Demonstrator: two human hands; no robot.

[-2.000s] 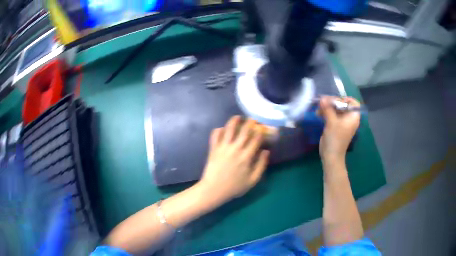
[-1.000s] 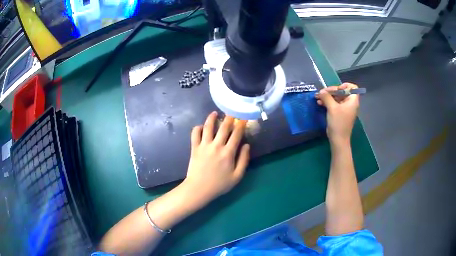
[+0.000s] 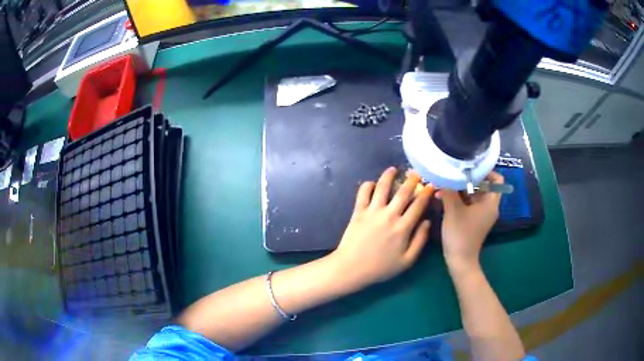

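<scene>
My left hand [image 3: 385, 229] lies palm down on the black base [image 3: 303, 190], its fingertips at the white ring light [image 3: 424, 151] under the microscope barrel [image 3: 487, 92]. Something small and orange-yellow shows at its fingertips; whether the fingers hold a part cannot be told. My right hand [image 3: 467, 222] grips a thin pen-style tool [image 3: 498, 187] like a pencil, close beside the left fingertips. The tool's tip is hidden. A cluster of small dark parts [image 3: 369, 115] lies on the base left of the ring light. A short row of parts [image 3: 509, 162] lies above the blue pad [image 3: 515, 194].
Stacked black blister trays [image 3: 109, 211] stand at the left, with a red bin [image 3: 104, 97] behind them. A whitish wedge-shaped scrap [image 3: 305, 89] lies on the base's upper left. A black angled stand leg [image 3: 258, 56] crosses the green mat [image 3: 219, 141] behind. The monitor's lower edge is at the top.
My right hand with the tool has moved left from the row of parts to beside my left fingertips. The camera view has shifted. My left hand stays under the ring light.
</scene>
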